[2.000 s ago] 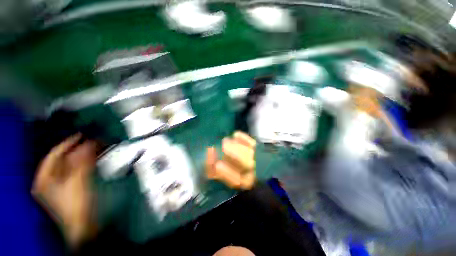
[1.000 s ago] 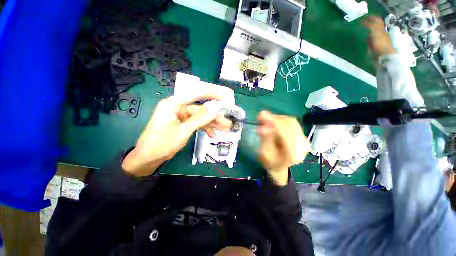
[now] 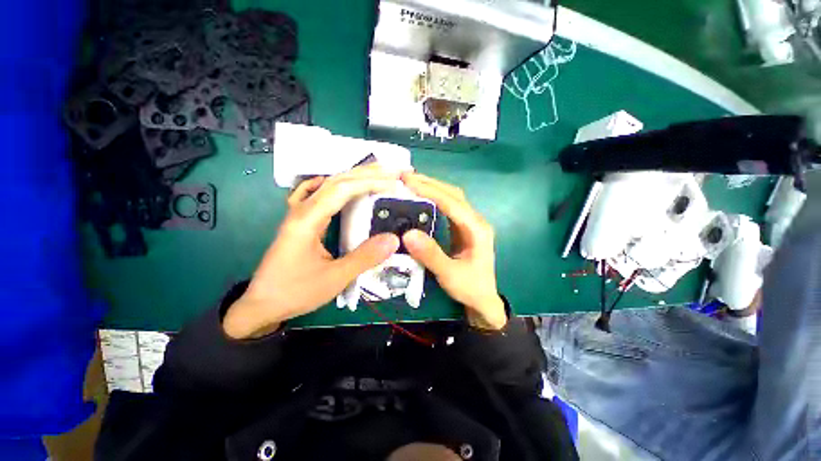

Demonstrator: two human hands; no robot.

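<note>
A white camera housing (image 3: 358, 221) lies on the green bench in front of me, its white arm toward the upper left. A black front plate (image 3: 402, 214) with round holes sits on its face. My left hand (image 3: 329, 230) wraps the housing's left side, thumb on the plate's lower edge. My right hand (image 3: 461, 248) wraps the right side, its thumb also at the plate's lower edge. Thin red and black wire leads (image 3: 396, 329) trail from the housing toward me. The thumbs hide part of the plate.
Loose black front plates (image 3: 189, 112) pile at the left beside a blue bin (image 3: 40, 225). A screw feeder (image 3: 437, 72) stands ahead. White loops (image 3: 540, 85) lie right of it. The black electric screwdriver (image 3: 684, 149) hangs at right above other white housings (image 3: 630, 216). A person's blue-grey sleeve (image 3: 781, 333) is at right.
My right hand has moved left onto the housing. A black plate now shows on the housing's face. The screwdriver hangs further right and higher in the picture, and the view has shifted.
</note>
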